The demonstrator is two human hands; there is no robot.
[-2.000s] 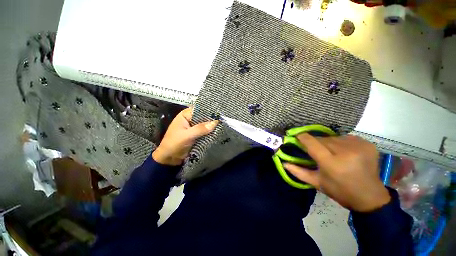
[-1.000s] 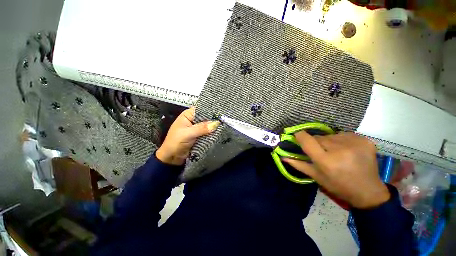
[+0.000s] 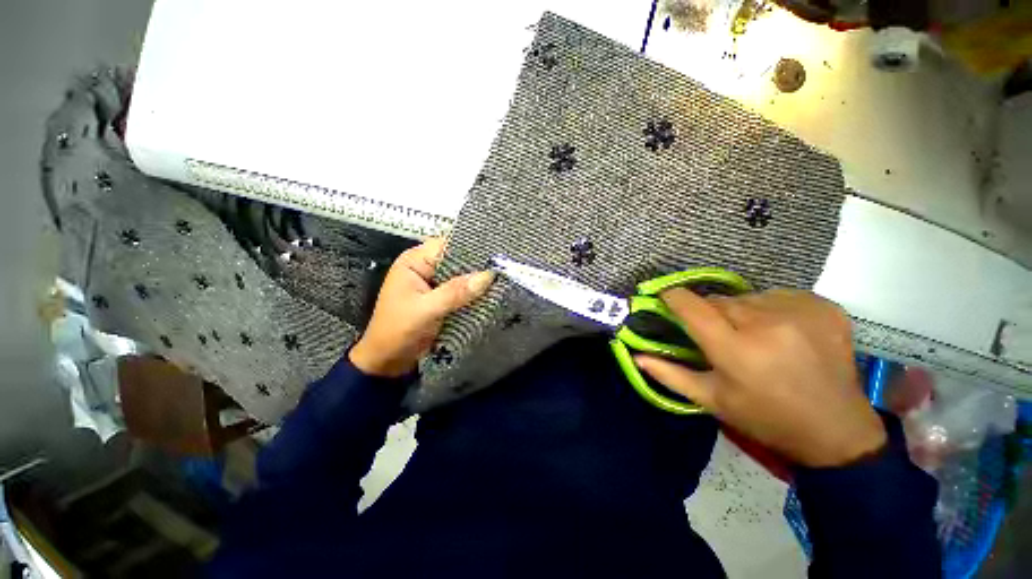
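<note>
A grey ribbed fabric panel (image 3: pixel 668 181) with small dark flower motifs lies over the front edge of the white table, its lower part hanging down. My left hand (image 3: pixel 413 311) pinches the panel's left side, thumb on top; its other fingers are mostly hidden. My right hand (image 3: pixel 781 368) holds the scissors (image 3: pixel 566 296) by their bright green loop handles. The silver blades point left over the panel and look nearly closed. Their tip is beside my left thumb. I cannot tell whether a blade is in the cloth.
The white table (image 3: pixel 328 91) has ruler marks along its front edge. The stained machine bed (image 3: pixel 905 136) is at the upper right. More grey cloth (image 3: pixel 204 283) hangs below left. A blue basket (image 3: pixel 979 509) with clear bags is below right.
The panel has shifted very slightly down. The scissors' green handles have moved slightly up and left, and the loops look a little closer together. My left hand keeps its pinch.
</note>
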